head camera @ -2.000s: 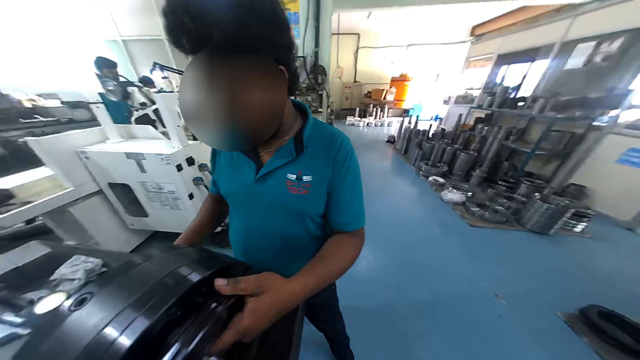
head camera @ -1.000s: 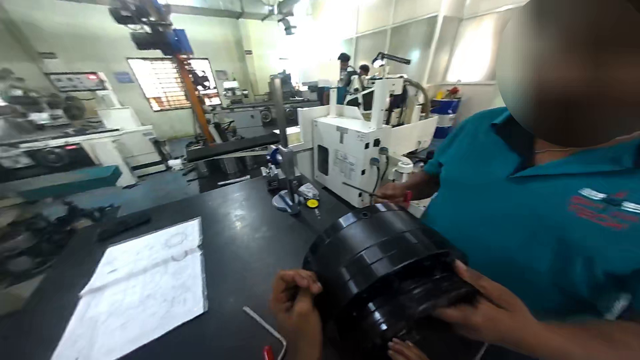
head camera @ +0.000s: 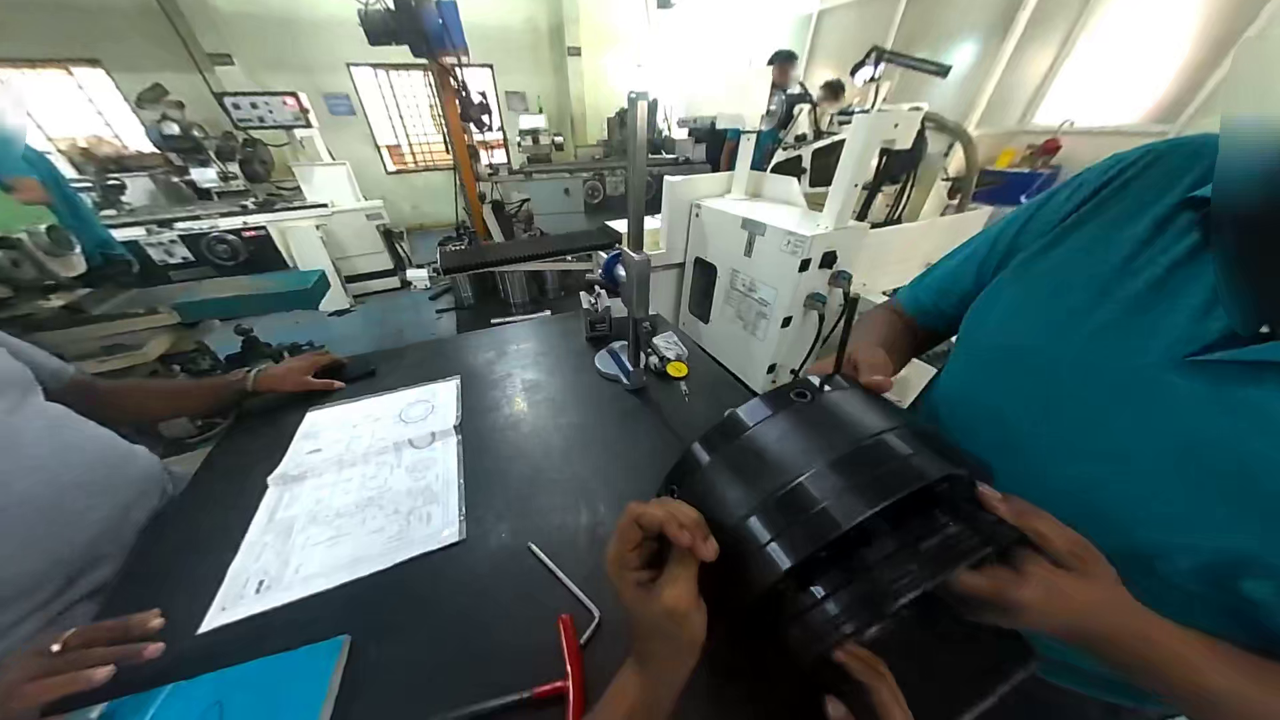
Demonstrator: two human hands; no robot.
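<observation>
A large black metal cylinder (head camera: 820, 470) with grooves around it lies tilted on its side at the table's edge. My left hand (head camera: 660, 570) is beside its left face, fingers curled, nothing visible in them. Only fingertips of my right hand (head camera: 872, 685) show, at the cylinder's lower rim; the rest is hidden. A co-worker in a teal shirt has one hand (head camera: 1050, 575) on the open end and the other (head camera: 868, 365) by a dark rod (head camera: 848, 325) upright at the top. An L-shaped hex key (head camera: 570, 590) and a red-handled tool (head camera: 572, 665) lie left of my left hand.
The black table (head camera: 520, 440) bears a technical drawing (head camera: 370, 490), a blue folder (head camera: 240, 685) and a height stand (head camera: 636, 270) beside a yellow dial gauge (head camera: 677, 369). Another person's hands (head camera: 295, 373) rest at the left. A white machine (head camera: 750, 285) stands behind.
The view has swung left from the co-worker to the table. The rod by the co-worker's far hand, slanted one second ago, is now upright at the cylinder's top.
</observation>
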